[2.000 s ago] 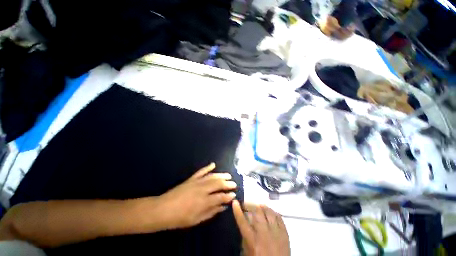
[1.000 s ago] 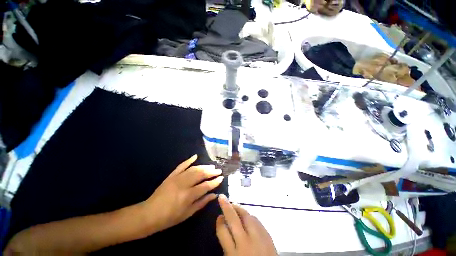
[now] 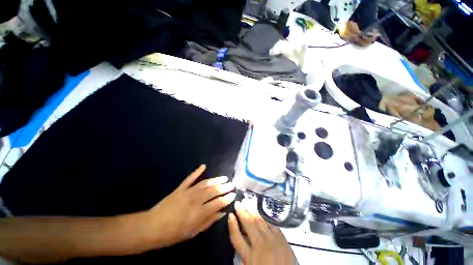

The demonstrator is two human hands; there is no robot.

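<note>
A large black fabric panel with a frayed far edge lies flat in front of me. My left hand rests palm down on it, fingers spread, fingertips near its right edge by the needle area. My right hand is close beside it at the panel's right edge, fingers slightly bent, partly cut off by the bottom of the frame. The white sewing machine head stands right of the hands, over the panel's edge. A shiny curved loop sits low on its front. The needle and presser foot cannot be made out.
A black and grey cloth heap lies at the back. A white recess behind the machine holds black and tan scraps. A dark tray and scissors, cut off by the frame, lie at lower right. A person's hand shows at the back.
The view has swung, so the machine head appears farther right and tilted, and the scissors are mostly cut off. Both hands stay close together at the panel's right edge, with only small shifts.
</note>
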